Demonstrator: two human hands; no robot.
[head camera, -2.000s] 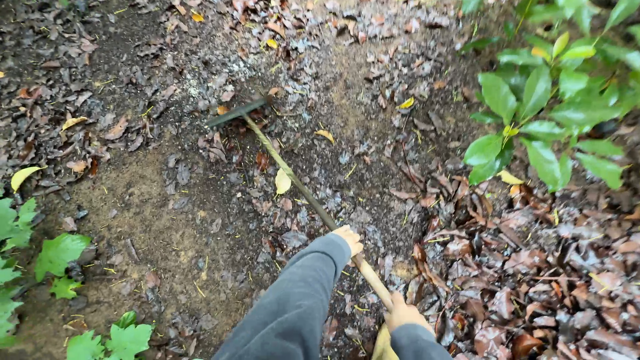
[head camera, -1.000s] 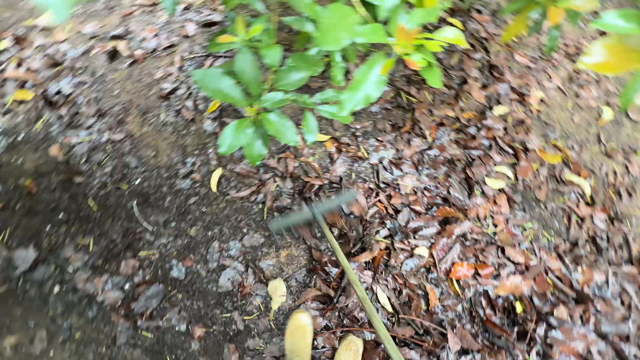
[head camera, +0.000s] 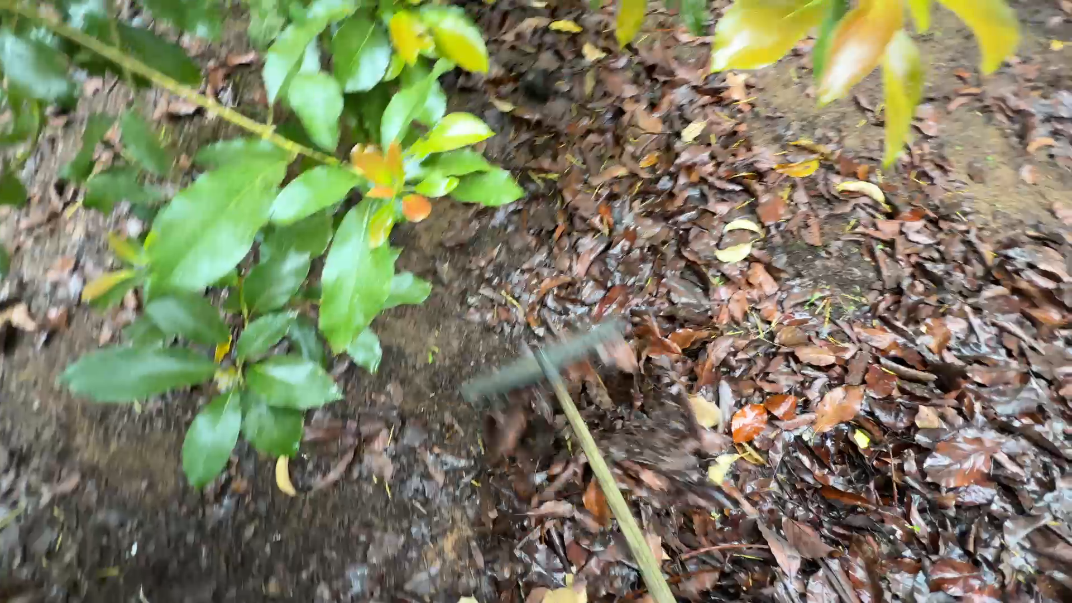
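Observation:
A rake with a straight green head (head camera: 540, 362) and a pale wooden handle (head camera: 611, 490) reaches up from the bottom edge of the head view. Its head is motion-blurred and lies across wet brown fallen leaves (head camera: 837, 410), at the border with darker bare soil (head camera: 335, 536). The handle runs out of view at the bottom, right of the middle. Neither my left hand nor my right hand is in the frame, so their hold on the handle is hidden.
Leafy green branches (head camera: 218, 218) of a shrub hang over the ground at the upper left, close to the rake head. Another sprig with yellow-orange leaves (head camera: 854, 50) hangs at the top right. Scattered yellow leaves (head camera: 733, 251) lie among the brown ones.
The view has swung to the right, over the thicker leaf litter. Both hands held the rake handle two seconds ago and have left the view. The shoe tips seen one second ago are also out of view.

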